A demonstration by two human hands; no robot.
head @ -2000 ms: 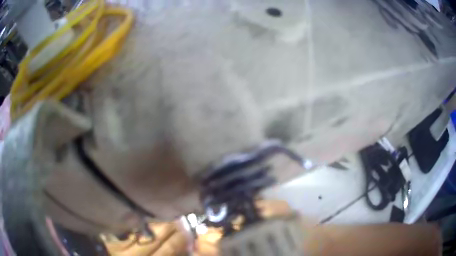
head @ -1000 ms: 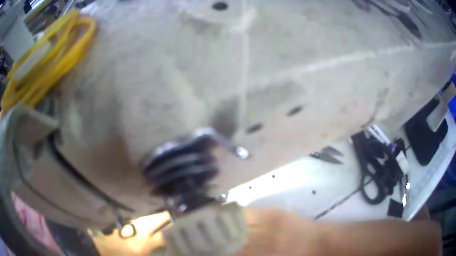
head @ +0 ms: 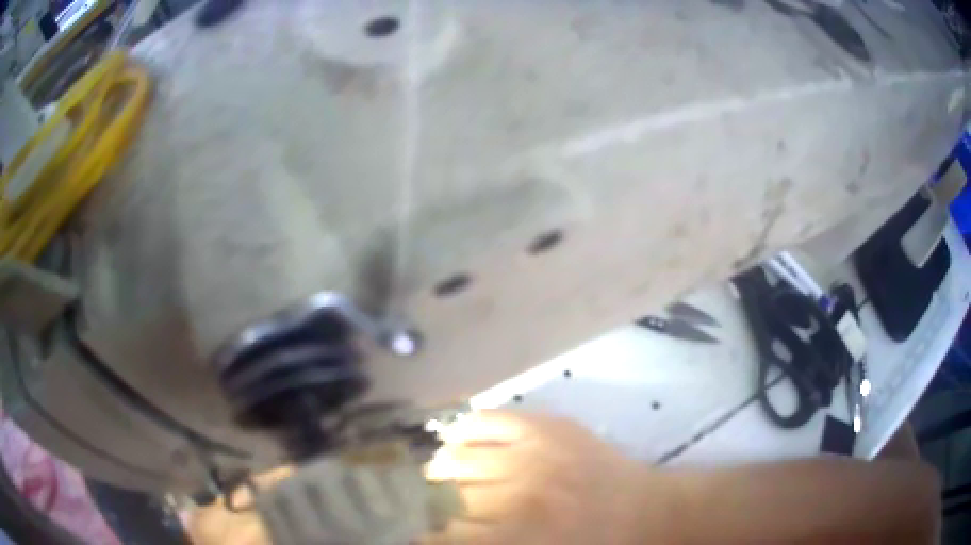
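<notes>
The cream sewing machine head [head: 596, 160] fills most of the view, with the dark tension dial [head: 293, 367] on its front and the pale ribbed guard [head: 351, 500] below. My right hand [head: 522, 463] is at the bottom centre, beside the needle area in bright glare; its fingertips are partly hidden and what they touch is unclear. A small part of my left hand [head: 224, 524] shows at the bottom edge, mostly hidden behind the guard and cut off. Pink fabric [head: 53, 484] lies at the lower left.
Yellow cord loops [head: 80, 149] are on the head's left end. On the white table [head: 607, 394] lie small snips [head: 681, 323], black-handled scissors [head: 788, 373], a thin silvery tool [head: 860, 394] and a black flat item [head: 900, 277] at the right.
The view has shifted, so the machine head sits further left and more table shows. My right hand shows more clearly beside the needle area. More pink fabric shows at the lower left.
</notes>
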